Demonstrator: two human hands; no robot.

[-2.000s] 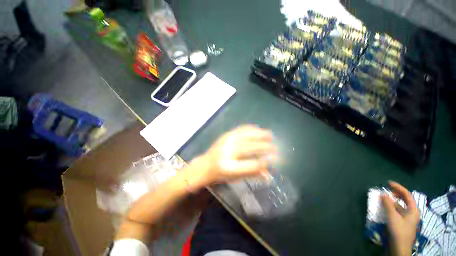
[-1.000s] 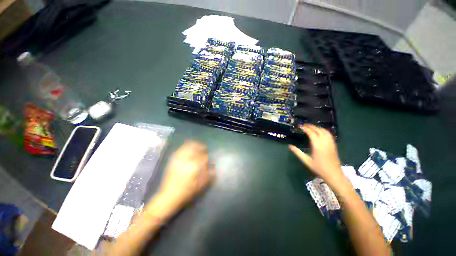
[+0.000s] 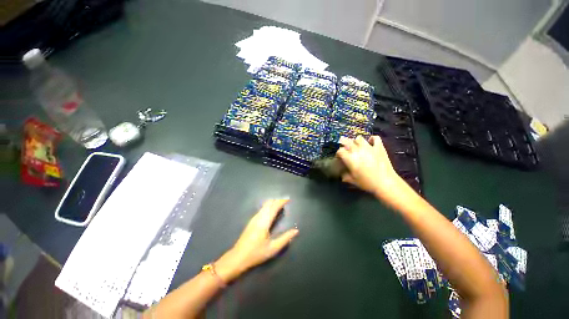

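The black component tray [image 3: 408, 134] stands at the back centre with several rows of blue and gold bare keypad boards [image 3: 299, 118]. My right hand [image 3: 365, 163] is at the front end of the right-hand row, fingers closed on a bundle of boards; the bundle is blurred and partly hidden. My left hand [image 3: 265, 235] is open and empty over the table in front of the tray, thumb and fingers apart. Finished boards [image 3: 412, 265], white with blue ends, lie in a loose pile at the right.
At left lie a white dome sheet stack [image 3: 128, 227], clear dotted film [image 3: 196, 190], smartphone [image 3: 90, 188], red packet [image 3: 40, 152] and bottle [image 3: 65, 103]. A white case [image 3: 125, 134] lies nearby. White sheets [image 3: 277, 47] are behind the tray; empty black trays [image 3: 471, 112] at back right.
My right hand has moved from the finished pile to the tray and closed on boards. My left hand has left the clear film, which lies beside the white stack, and has opened. The view has swung right.
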